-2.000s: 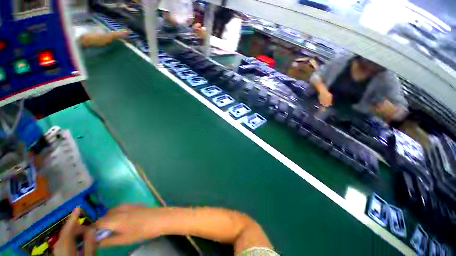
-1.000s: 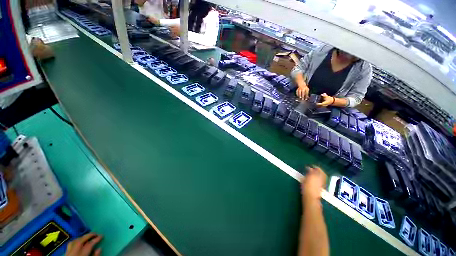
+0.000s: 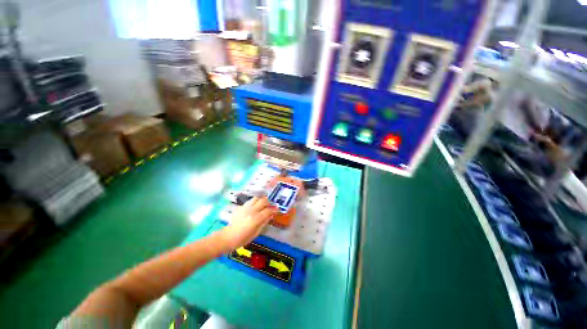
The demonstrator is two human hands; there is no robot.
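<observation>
A white-bordered panel (image 3: 283, 196) with a dark centre lies at the orange-brown nest (image 3: 283, 219) under the heat press (image 3: 277, 112). My left hand (image 3: 252, 215) reaches in from the lower left, its fingertips closed at the panel's left edge, with the thumb side partly blurred. The press head (image 3: 280, 154) is raised above and behind the nest. The nest sits on the perforated base plate (image 3: 313, 222). The red palm button (image 3: 258, 260) shows between yellow arrows on the base front. My right hand is out of the picture.
The control box (image 3: 392, 83) hangs at the upper right, with green and red lights lit. The green conveyor belt (image 3: 418, 257) runs along the right, with panels (image 3: 529, 268) beside its white line. Brown cartons (image 3: 145, 135) stand on the floor behind left.
The view has swung left from the conveyor to the press. My left hand has moved from the bench front to the panel at the nest. My right hand, earlier over the belt, has left the picture.
</observation>
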